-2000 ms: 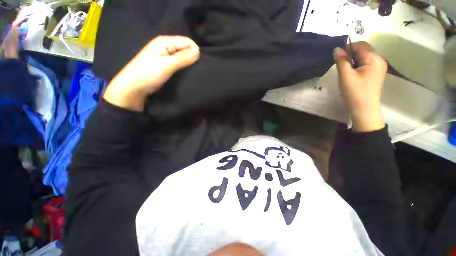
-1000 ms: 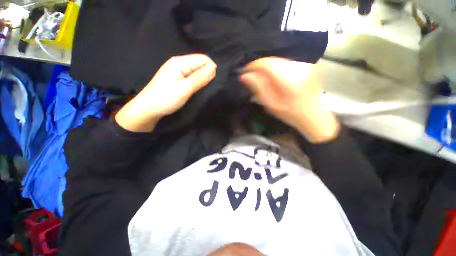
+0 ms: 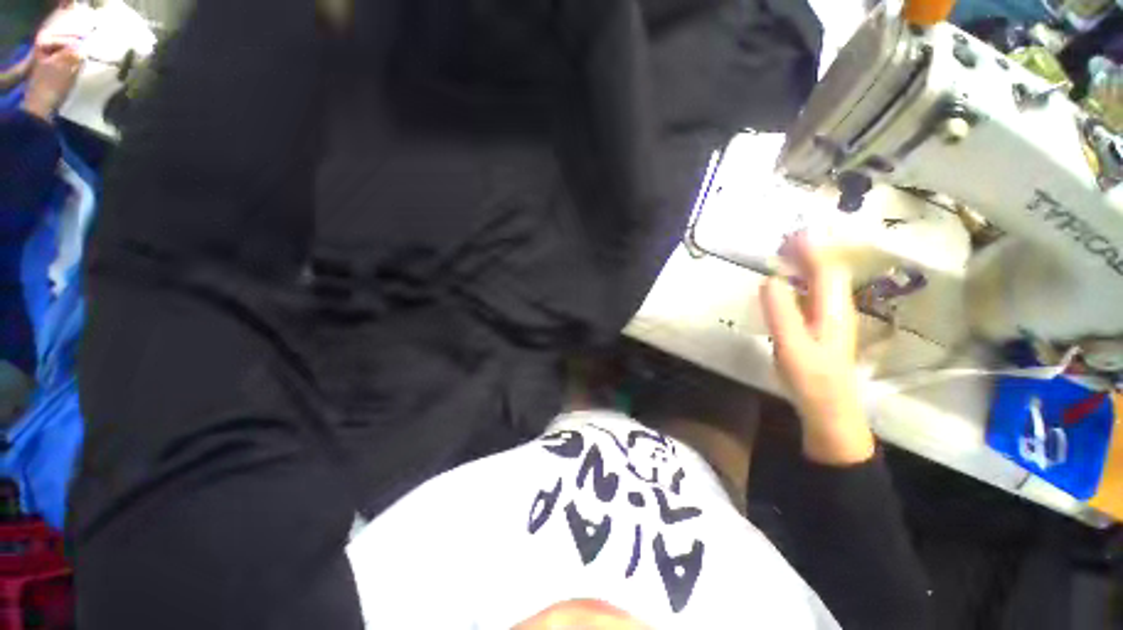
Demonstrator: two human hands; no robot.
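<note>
The large black fabric (image 3: 468,185) spreads over the left and middle, from the top edge down towards the lap. My right hand (image 3: 819,332) is over the pale machine bed, below the sewing machine head (image 3: 985,148). Its fingers are apart and it holds nothing that I can see. Dark thread snips (image 3: 895,288) lie on the bed just right of its fingers. My left hand is not visible; the black sleeve and fabric blend at the left.
A blue tray (image 3: 1044,433) with white and red bits is at the right, with a narrow white tape (image 3: 973,372) trailing from it. Another person's hand (image 3: 52,76) shows at the upper left. A red object (image 3: 31,578) is at the lower left.
My right hand has left the fabric and moved right onto the bed. My left hand has gone out of sight. The view has shifted to show the machine head, and the fabric lies further across the left.
</note>
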